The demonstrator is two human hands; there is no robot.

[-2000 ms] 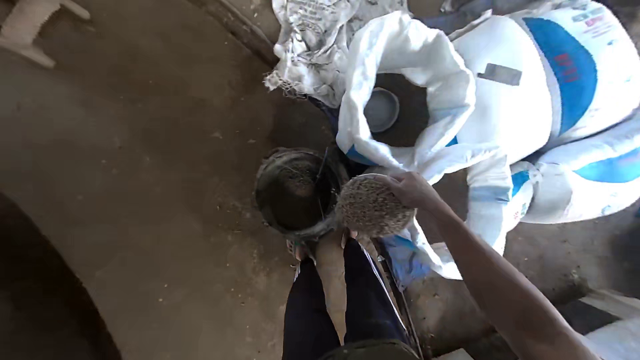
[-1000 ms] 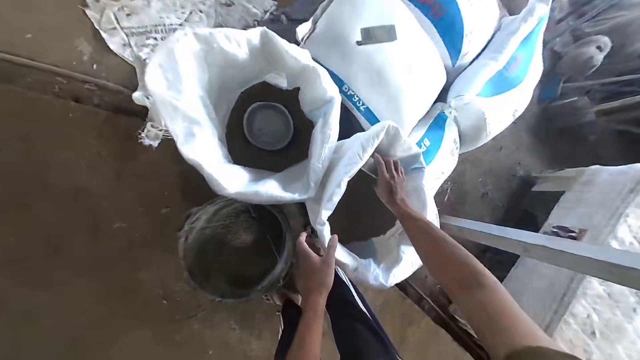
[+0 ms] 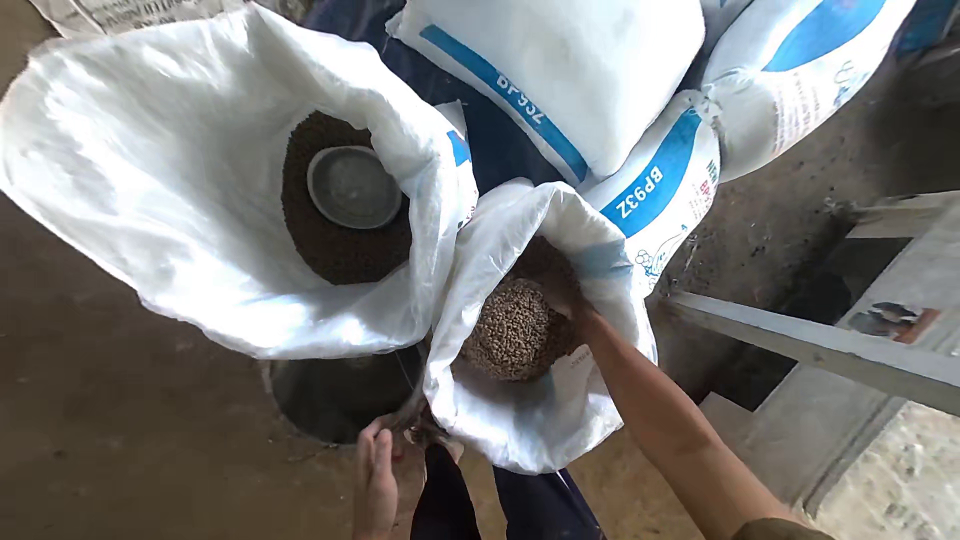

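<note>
My right hand [image 3: 562,289] is down inside the smaller open white woven sack [image 3: 495,439], at the edge of a round heap of brown feed pellets [image 3: 514,326]. Those pellets seem to be in a bowl, whose rim is hidden. Below the sack's left side is my left hand [image 3: 379,469], beside the rim of a dark bucket [image 3: 341,397]; whether it grips the rim is unclear. A larger open white sack [image 3: 225,225] stands at the left, partly over the bucket. Inside it a grey bowl [image 3: 354,187] lies on brown feed [image 3: 337,259].
Full white-and-blue sacks [image 3: 555,67] are piled beyond the open ones, one tied sack [image 3: 802,82] at the upper right. A pale rail [image 3: 810,341] runs in from the right over a concrete ledge. Crumpled sacking [image 3: 127,15] lies at the upper left.
My right hand has gone from the small sack's rim down into it, beside a mound of pellets. My left hand has moved off the sack's near edge towards the bucket. The view has moved closer.
</note>
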